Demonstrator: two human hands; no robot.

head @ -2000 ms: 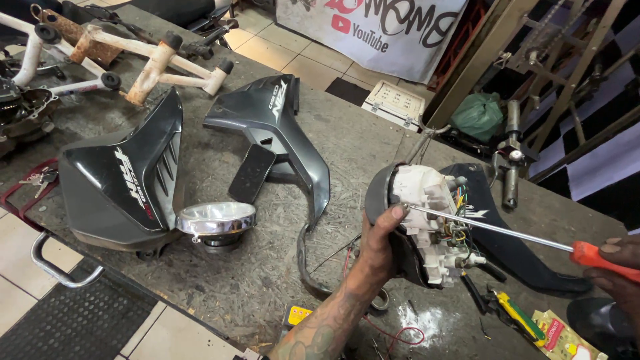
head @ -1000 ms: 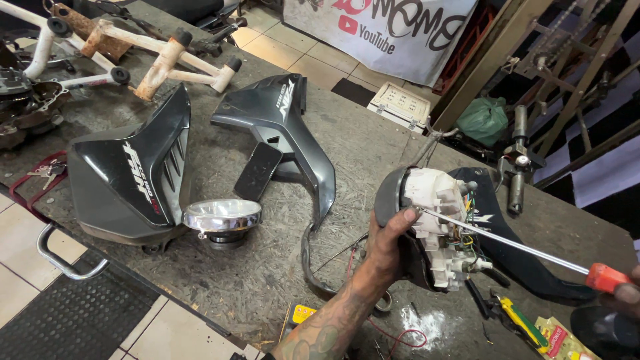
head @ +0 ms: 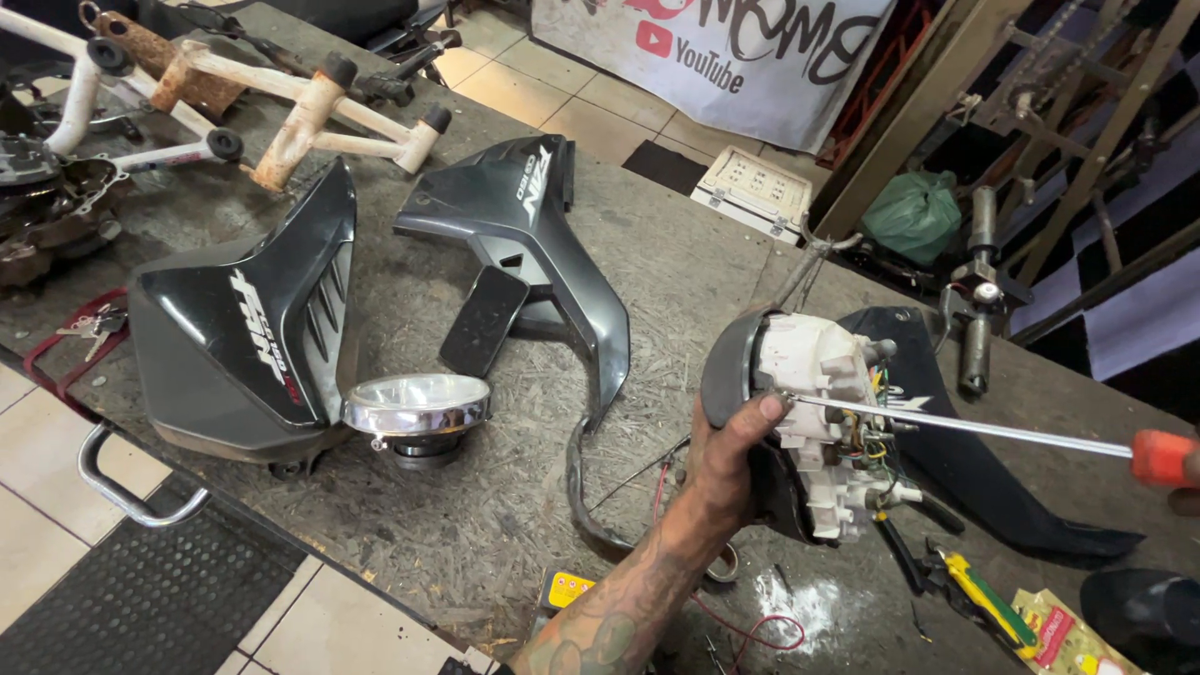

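Observation:
My left hand (head: 736, 450) grips a motorcycle instrument cluster by its dark outer cover (head: 731, 370), with the white plastic back (head: 811, 375) and its wires turned to the right. A long screwdriver (head: 966, 427) reaches in from the right edge, its tip against the white housing close to my left thumb. Its orange-red handle is in my right hand (head: 1186, 497), of which only a small part shows at the frame's edge. Behind the cluster lies a dark plastic fairing panel (head: 994, 497).
Nearby on the bench (head: 506, 525) lie a black smartphone (head: 485, 319), a round headlight (head: 417, 408), a fuel tank cover (head: 244, 328), a grey fairing (head: 553, 234) and yellow-handled pliers (head: 989, 600). A white, rusty frame (head: 300, 122) occupies the back left.
The cluster stays in my left hand, and the screwdriver tip stays beside my thumb. My right hand has shifted toward the right edge and shows less now.

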